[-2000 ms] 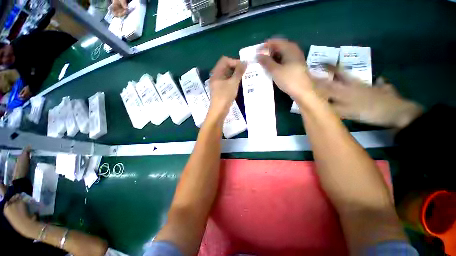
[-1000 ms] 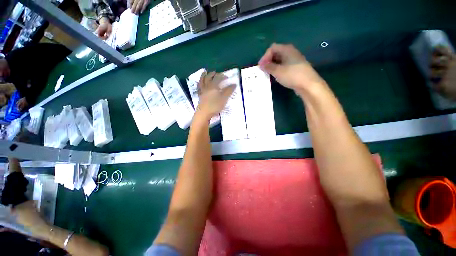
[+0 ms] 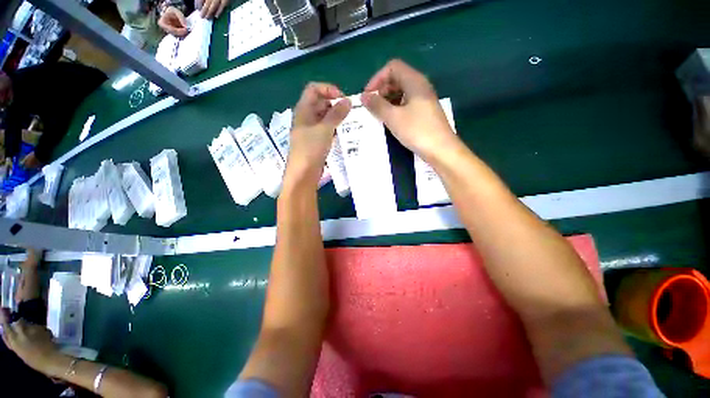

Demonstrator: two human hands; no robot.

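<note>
A slim white carton (image 3: 367, 163) with small black print lies on the green belt, its near end at the pale guide rail (image 3: 550, 207). My left hand (image 3: 315, 116) pinches the left side of its far end flap (image 3: 354, 100). My right hand (image 3: 405, 97) pinches the right side of the same flap, fingertips close to the left ones. Another white carton (image 3: 430, 180) lies just right of it, partly under my right hand and wrist. More cartons (image 3: 237, 167) lie in a slanted row at the left, the nearest partly hidden by my left hand.
A pink-red mat (image 3: 420, 311) lies under my forearms. An orange round hollow object (image 3: 676, 309) stands right of it. A grey metal bar (image 3: 117, 47) crosses the upper left. White rings (image 3: 179, 274) lie at left. Other people's hands (image 3: 31, 342) show at the left and top.
My left hand has left the row and joined my right hand at one carton's flap. My right hand has moved left. One carton now lies apart on the right. The other person's hand at far right is gone.
</note>
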